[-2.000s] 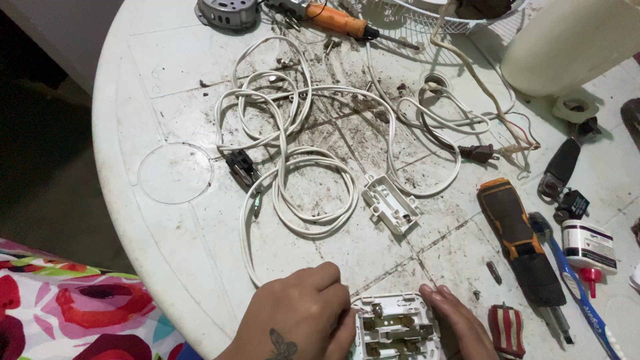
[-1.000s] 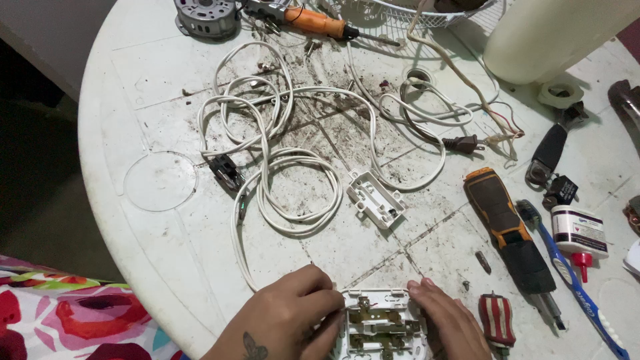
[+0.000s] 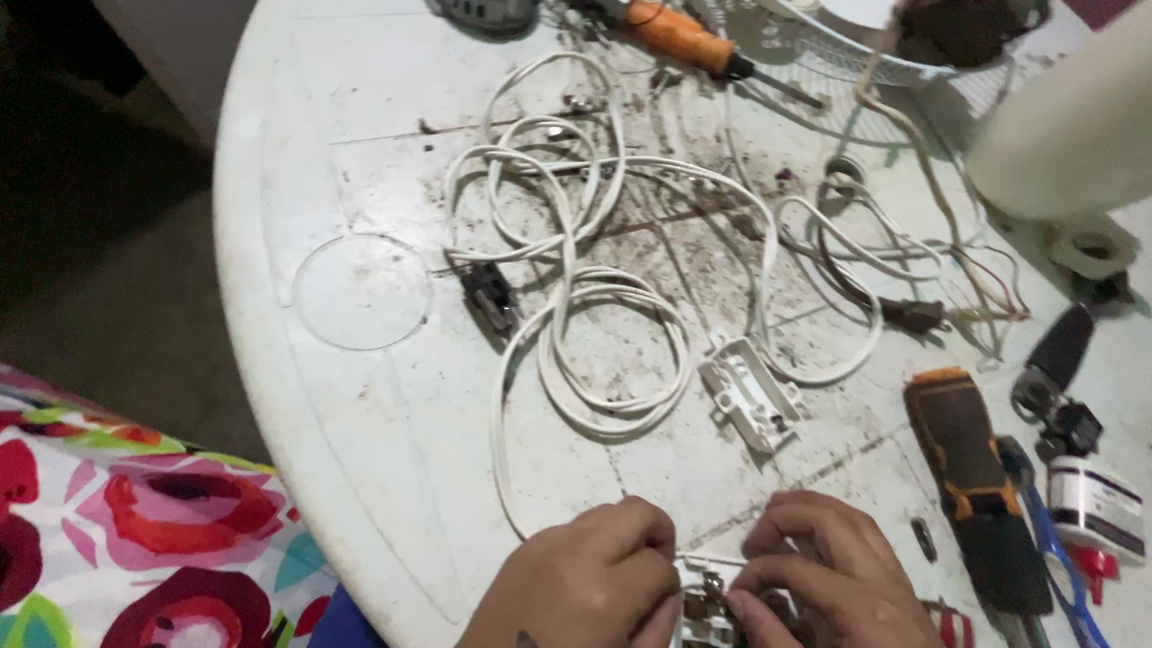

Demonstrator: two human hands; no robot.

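At the bottom centre lies an opened white plastic electrical housing (image 3: 706,576) with metal contact strips inside, cut off by the lower frame edge. My left hand (image 3: 598,576) grips its left side with bent fingers. My right hand (image 3: 828,571) is over its right part, thumb and fingers at the metal contacts; whether it pinches a small part cannot be told. A white two-wire cord (image 3: 621,423) lies in loops beyond, one end running down behind my left hand. A small white plastic housing piece (image 3: 751,396) rests beyond my hands.
An orange-handled screwdriver (image 3: 684,36) lies at the back. To the right are a black-and-orange tool (image 3: 963,450), a blue toothbrush (image 3: 1062,558), a glue bottle (image 3: 1093,513) and a black plug (image 3: 913,315). Another black connector (image 3: 490,297) sits left of the cord loops. Dirt litters the white table (image 3: 315,405).
My right hand has moved from the housing's right edge to over its contacts, fingers now bent. My left hand stays at the left side.
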